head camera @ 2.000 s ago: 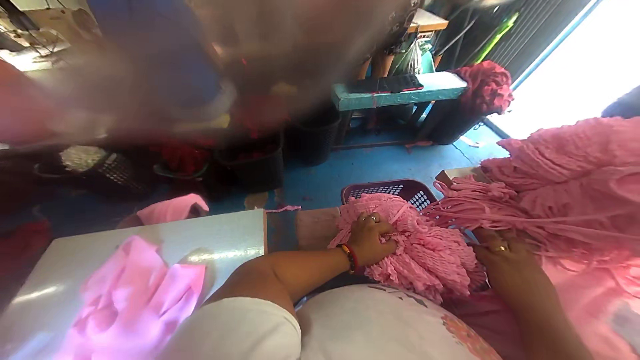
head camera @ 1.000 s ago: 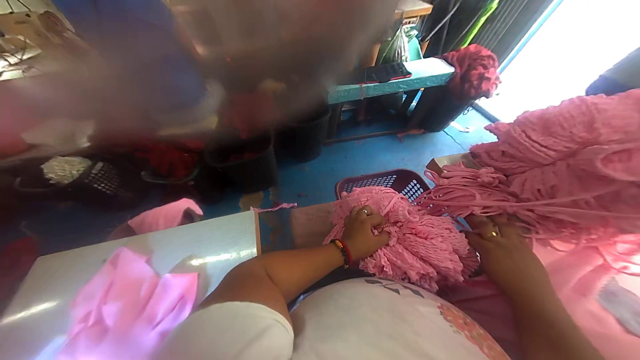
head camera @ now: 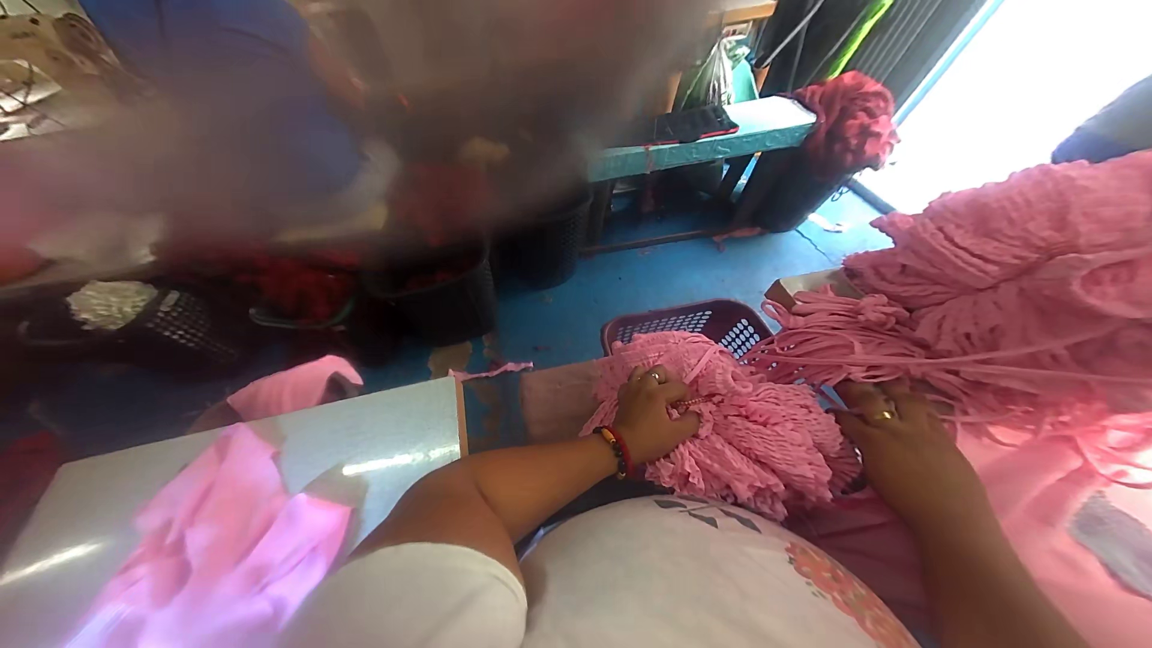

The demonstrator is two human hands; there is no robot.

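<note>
A bundle of gathered pink fabric strips [head camera: 747,441] lies at my lap, bunched and ruffled. My left hand [head camera: 657,414], with a ring and a beaded bracelet, grips the bundle's upper left part. At its right side is my right hand [head camera: 886,418], a ring on one finger; its fingertips are partly hidden among pink strands, so its hold is unclear. Thin pink strips [head camera: 837,346] run from beside the bundle to a large pile of pink ruffled fabric [head camera: 1026,261] on the right. Behind the bundle stands a purple plastic basket [head camera: 693,319].
A pale tabletop [head camera: 387,418] with crumpled pink cloth [head camera: 216,540] is at the left. Across the blue floor stands a teal bench [head camera: 711,144], with red fabric [head camera: 850,121] heaped at its end. Dark bins [head camera: 441,297] stand farther left. A blurred shape covers the upper left.
Both hands have stayed at the pink bundle, with only small shifts. The view has moved slightly.
</note>
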